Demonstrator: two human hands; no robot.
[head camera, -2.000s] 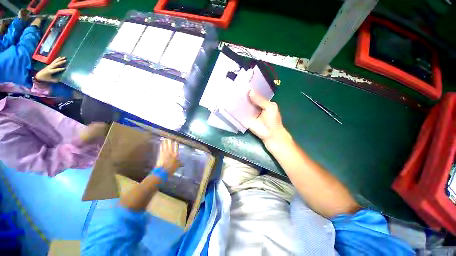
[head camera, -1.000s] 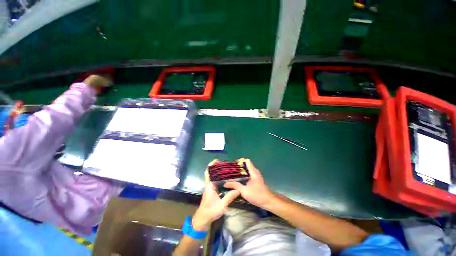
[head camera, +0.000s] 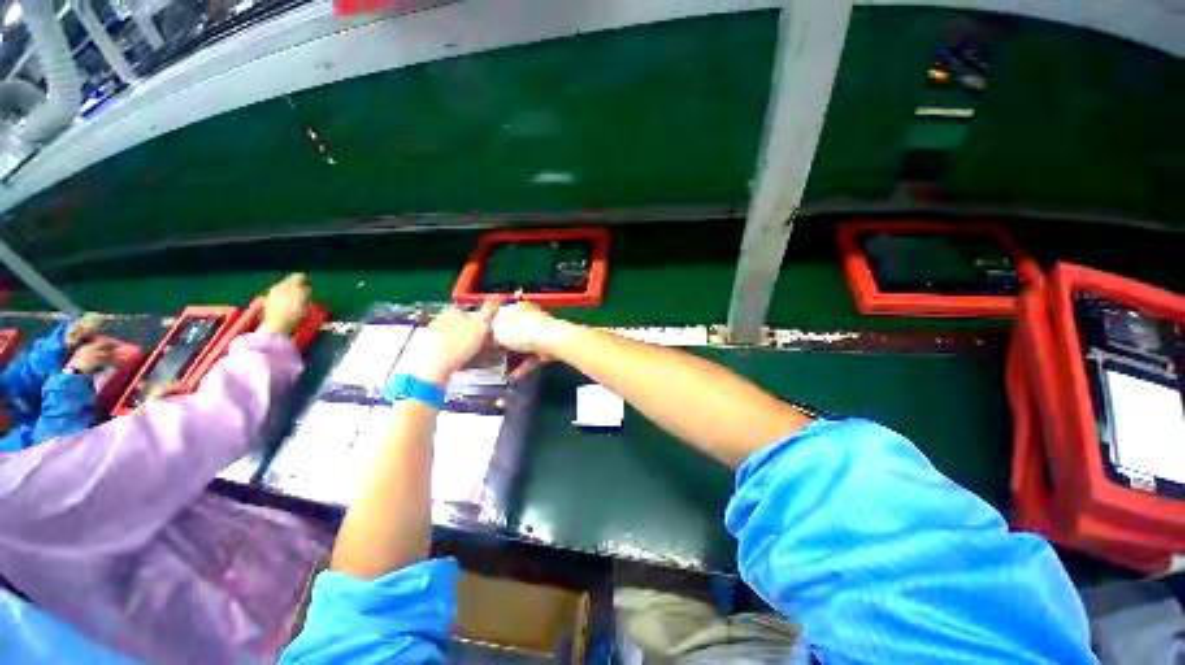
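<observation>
A clear plastic battery tray (head camera: 515, 455) lies on the green bench at left, with two rows of flat white batteries (head camera: 325, 435). My left hand (head camera: 455, 340) and my right hand (head camera: 530, 333) are close together over the tray's back right part. A greyer, shiny patch of battery or plastic shows just below them. My fingers hide what they touch, so I cannot tell whether either hand holds something. A small white square (head camera: 599, 405) lies on the bench right of the tray.
Red foam frames with tablets stand at right (head camera: 1059, 429) and lie along the line behind (head camera: 533, 301) (head camera: 851, 266). A grey upright (head camera: 780, 169) rises behind the bench. A person's pink sleeve (head camera: 169, 442) is at left. An open cardboard box (head camera: 520, 617) is below the bench edge.
Both hands moved from the bench's front edge, where they held a stack with dark red leads, forward and left to the tray's back right. The stack is no longer clearly visible.
</observation>
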